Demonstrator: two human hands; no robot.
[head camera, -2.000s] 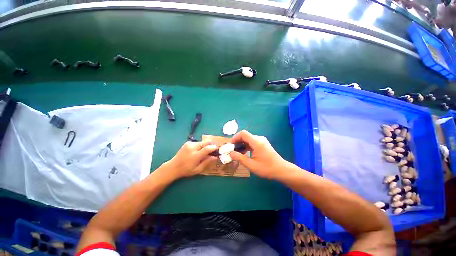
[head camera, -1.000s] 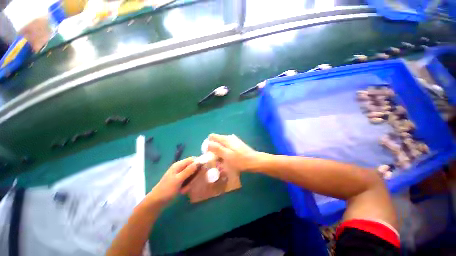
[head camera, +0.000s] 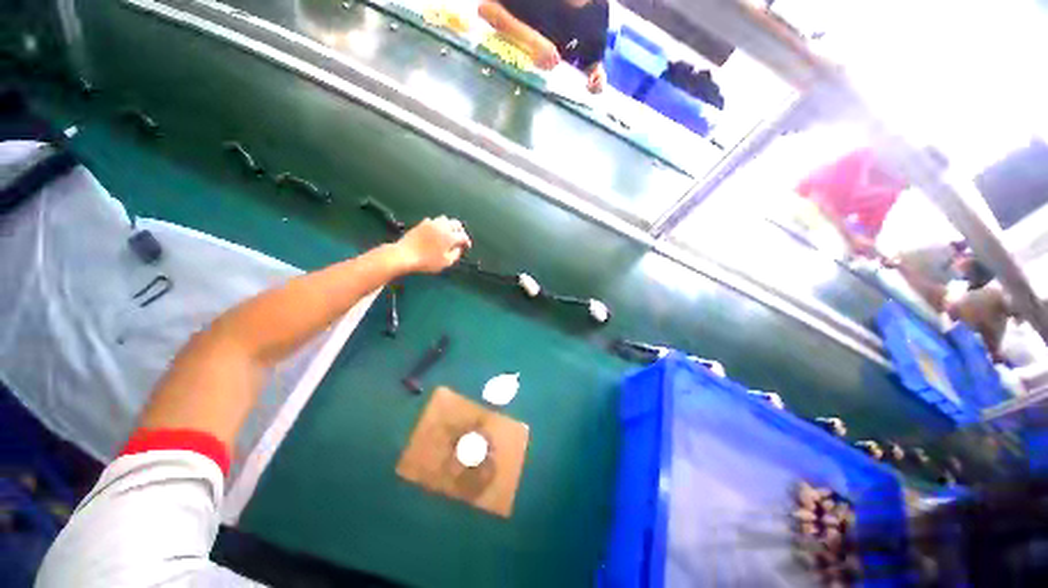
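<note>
My left hand (head camera: 434, 244) reaches over the belt with its fingers curled. A joined piece with a black stem and pale end (head camera: 528, 285) lies just right of it; whether my fingers touch or hold anything cannot be told. My right hand is out of view. The brown cardboard pad (head camera: 442, 477) lies on the green bench with a round white spot (head camera: 471, 449) on it. A white teardrop-shaped piece (head camera: 501, 388) is just beyond the pad. Black slim parts (head camera: 426, 364) lie on the bench left of it.
The blue tote (head camera: 646, 482) at lower right holds clustered oval heads (head camera: 823, 528). Black parts (head camera: 302, 186) and joined pieces (head camera: 598, 310) lie along the belt. A white sheet (head camera: 69, 276) at left bears a dark clip (head camera: 151, 289) and block (head camera: 145, 245). People sit across the line.
My hands have parted. The left moved from the pad up to the belt; the right left the picture. The view has turned, and the whole pad now shows.
</note>
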